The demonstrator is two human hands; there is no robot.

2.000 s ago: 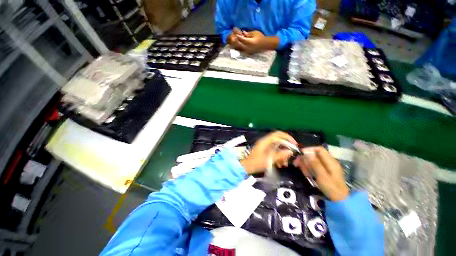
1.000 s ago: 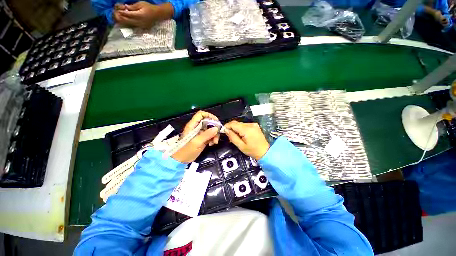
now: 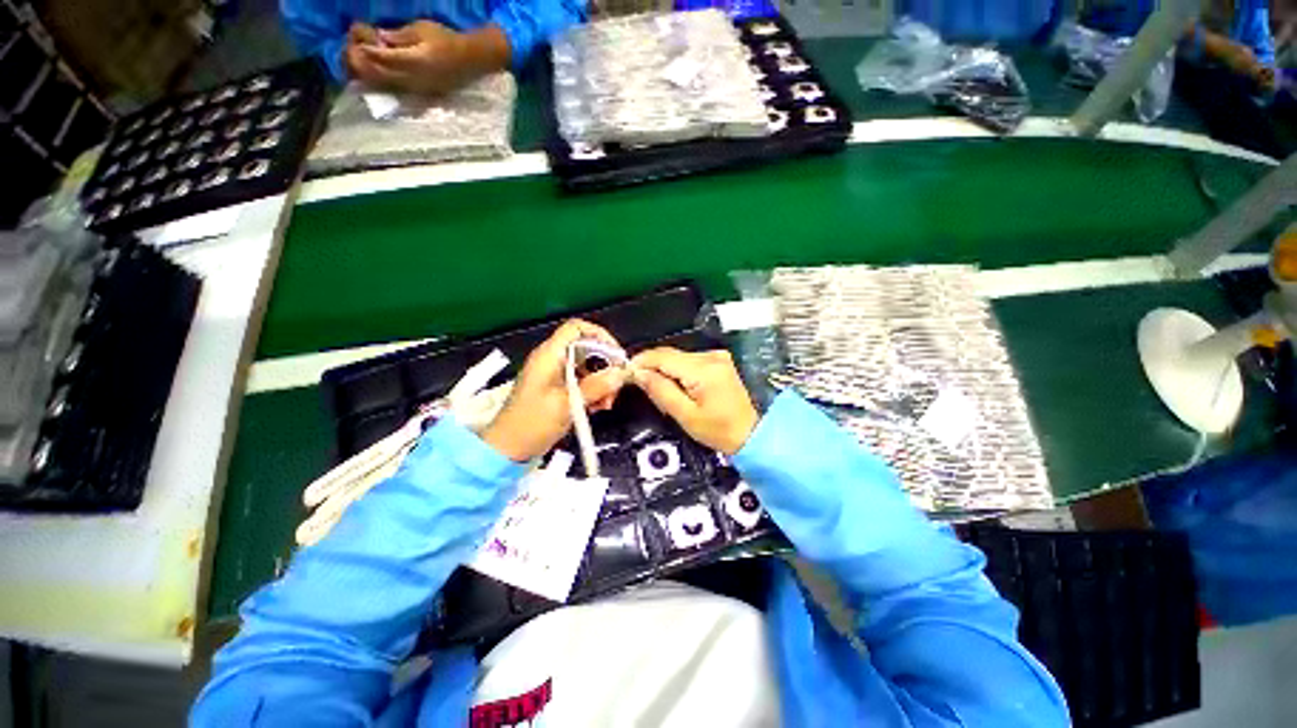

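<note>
My left hand [image 3: 543,401] holds a watch head [image 3: 598,361] with a pale strap half [image 3: 580,420] hanging down from it. My right hand [image 3: 700,397] meets it with pinched fingertips at the strap end; what they pinch is too small to tell. Both hands are above the black component tray [image 3: 384,391]. Watch heads [image 3: 659,459] sit in its pockets at the near right. Strapped watches [image 3: 373,462] lie at the tray's left. A white paper slip [image 3: 548,538] lies on the tray below my left hand.
A bag of straps [image 3: 889,341] lies right of the tray, with a white fan [image 3: 1192,373] beyond. Stacked black trays [image 3: 135,384] stand on the white side table [image 3: 86,576]. Across the green belt [image 3: 569,235], a person's hands [image 3: 413,57] are above another strap bag.
The view has swung right since the first frame. The strap half now hangs straight down from my left hand instead of slanting left along it. Both hands stay together.
</note>
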